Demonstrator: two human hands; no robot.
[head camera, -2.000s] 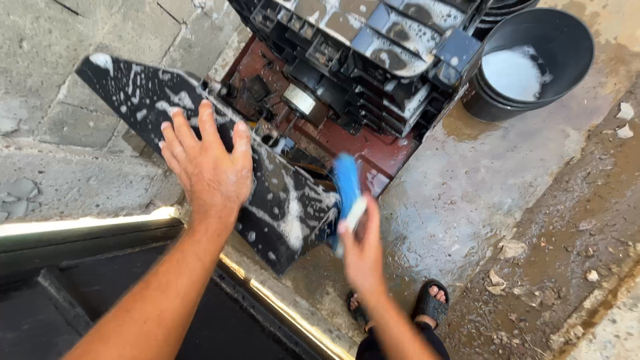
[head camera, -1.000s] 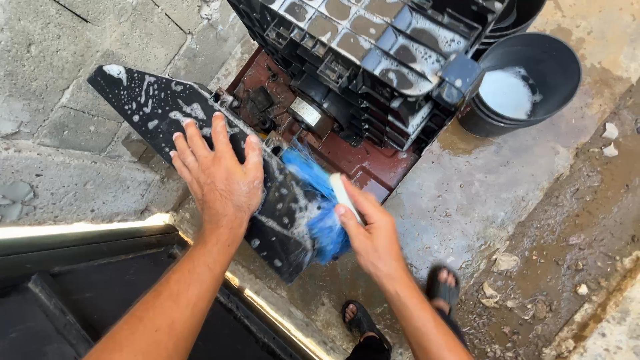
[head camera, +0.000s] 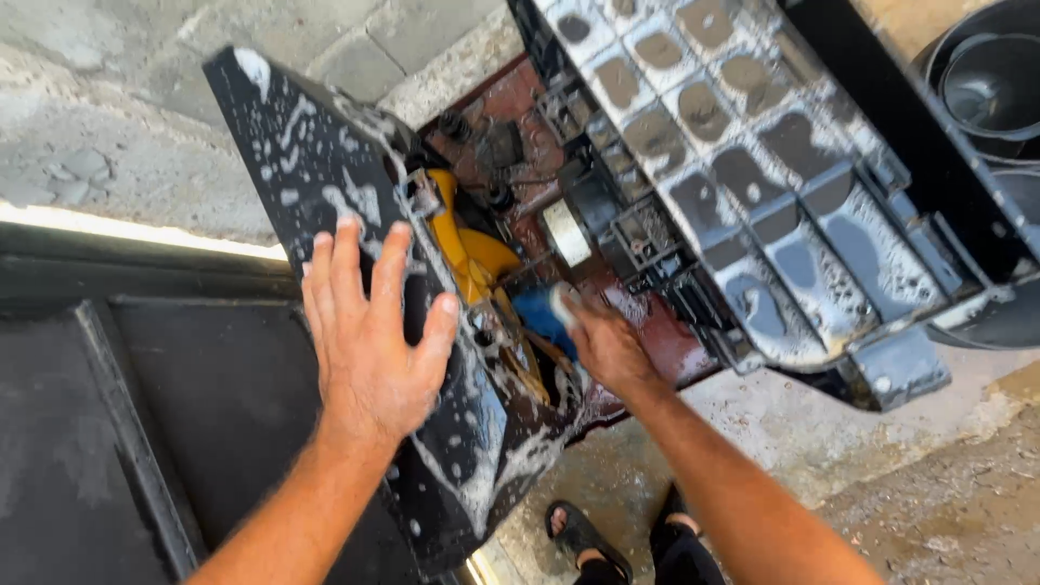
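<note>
My left hand (head camera: 370, 345) lies flat with fingers spread on a black panel (head camera: 280, 134) streaked with suds. To its right, my right hand (head camera: 605, 337) grips a brush with a white handle and blue bristles (head camera: 540, 315), which reaches down into the gap behind the panel. Yellow curved parts (head camera: 467, 252) show in that gap, beside a dark cylindrical part with a pale label (head camera: 567, 233). They sit over a wet reddish base (head camera: 658, 325). A black plastic grid-like part (head camera: 739, 154) with soapy pockets rises at the right.
Black buckets (head camera: 991, 81) stand at the right edge. A dark metal frame (head camera: 122, 422) fills the lower left, next to a rough concrete block wall (head camera: 122, 154). My sandalled feet (head camera: 585, 532) are on wet ground at the bottom, with muddy soil (head camera: 959, 479) to the right.
My right hand has moved the brush from the panel's lower outer face into the gap behind it. The yellow parts show more plainly now. My left hand stays on the panel; the view is closer.
</note>
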